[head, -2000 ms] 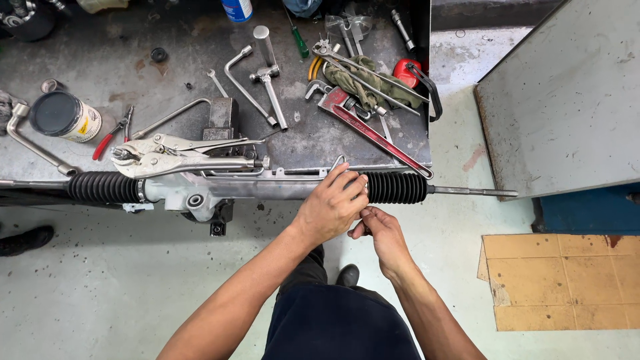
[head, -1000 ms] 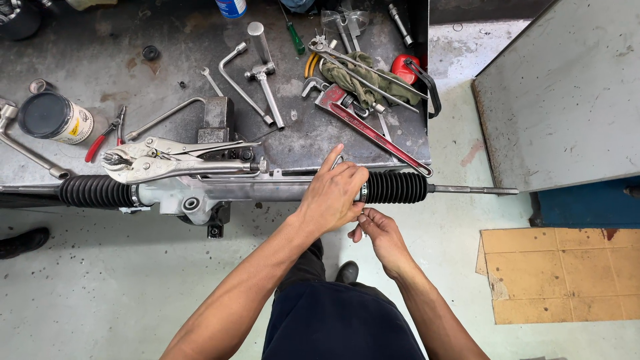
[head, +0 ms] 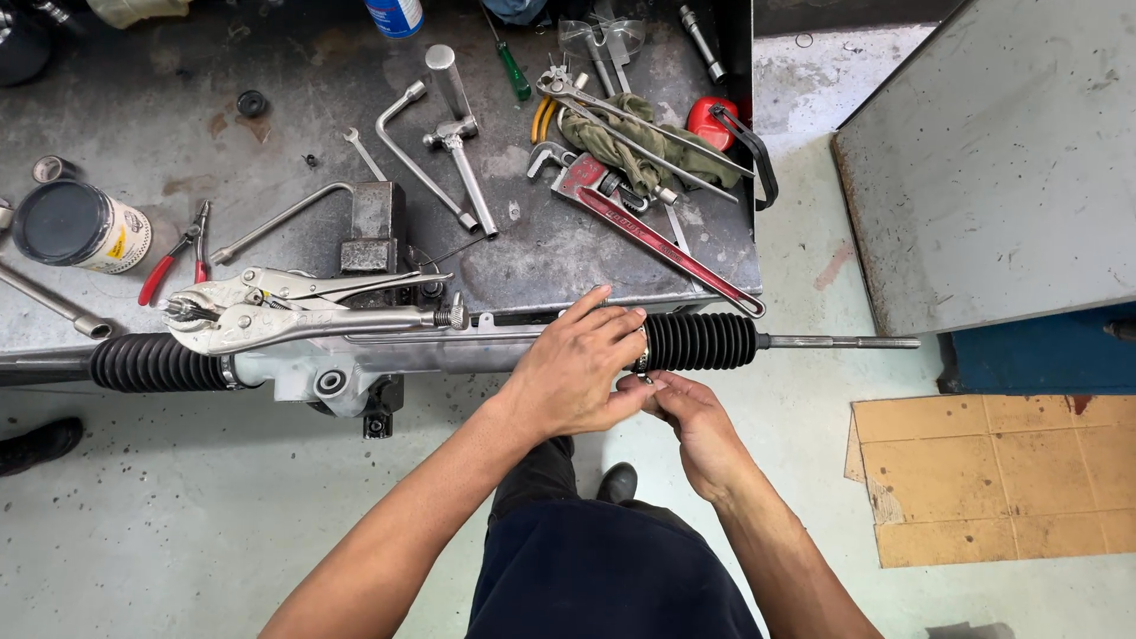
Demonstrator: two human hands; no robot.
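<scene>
A steering rack (head: 444, 353) lies along the bench's front edge, with a black rubber bellows (head: 701, 342) near its right end and a tie rod (head: 843, 342) beyond. My left hand (head: 577, 364) rests over the rack's housing, fingertips at the left end of that bellows, where part of a metal clamp (head: 641, 348) shows. Just below the clamp, my right hand (head: 692, 417) pinches a small part of it between thumb and finger; the fingers hide most of this part. Another bellows (head: 160, 362) covers the rack's left portion. Locking pliers (head: 311, 311) lie across the rack near a bench vise (head: 371, 226).
A red pipe wrench (head: 666, 253) reaches the bench's front right corner, beside a green rag (head: 630, 146). A T-handle tool (head: 461, 151), red-handled pliers (head: 182, 253) and a lidded can (head: 80, 226) stand or lie behind the rack. A grey panel (head: 1003, 177) stands at right; cardboard (head: 985, 479) covers some floor.
</scene>
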